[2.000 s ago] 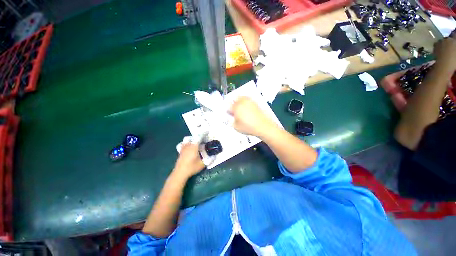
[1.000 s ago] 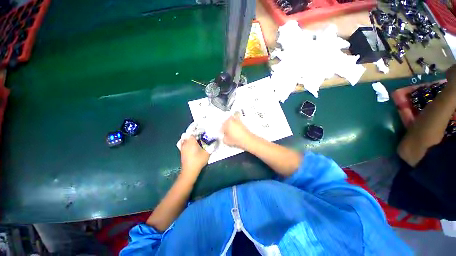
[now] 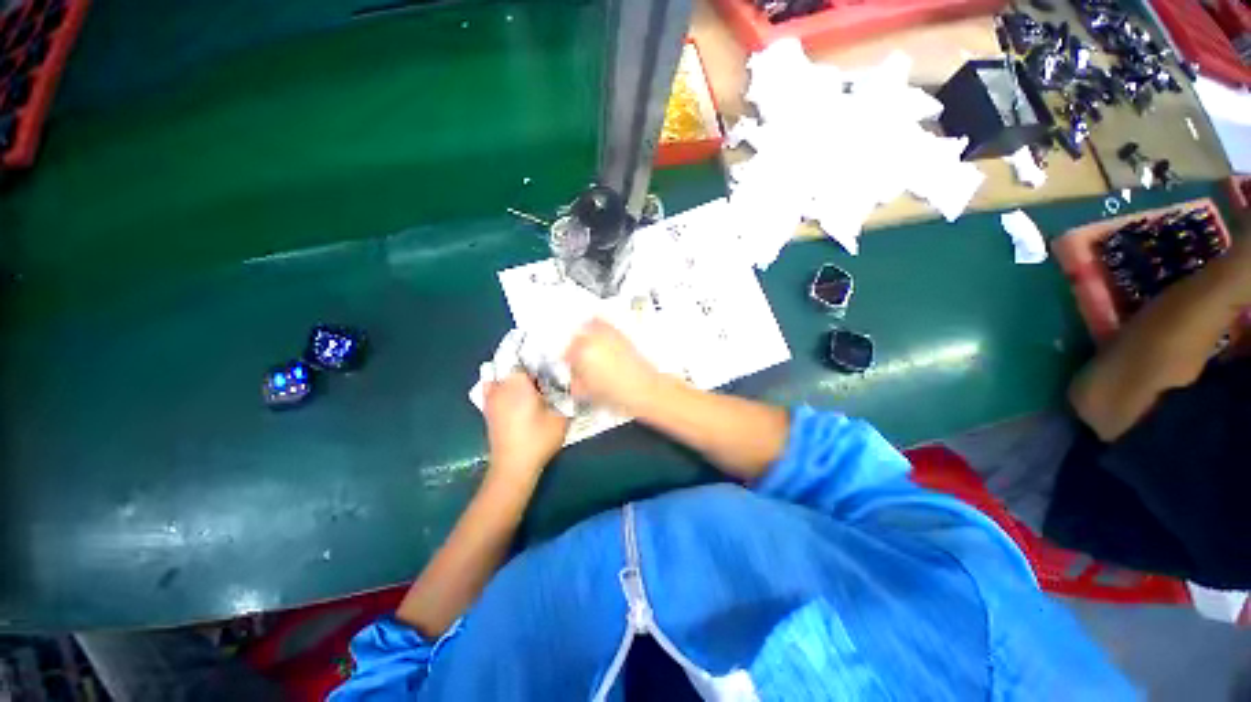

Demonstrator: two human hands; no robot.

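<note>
My left hand (image 3: 520, 422) holds a small watch body (image 3: 556, 390), mostly covered by fingers and cloth, over the lower left of the white printed sheet (image 3: 713, 309). My right hand (image 3: 606, 368) presses a white wipe (image 3: 549, 322) onto it from above; the two hands touch or nearly touch. Two dark watch bodies (image 3: 831, 287) lie on the green mat right of the sheet. Two others with lit blue faces (image 3: 335, 347) lie close together to the left.
A slanting metal post (image 3: 635, 110) rises behind the sheet, with a clear round container (image 3: 568, 236) at its foot. Heaped white wipes (image 3: 851, 144), a black box (image 3: 991, 107) and red trays (image 3: 1084, 268) are right. A person's arm (image 3: 1159, 343) reaches in at right.
My right hand has come down from the post side onto the watch body in my left hand, which showed clearly at first and is now mostly covered. The camera view has shifted.
</note>
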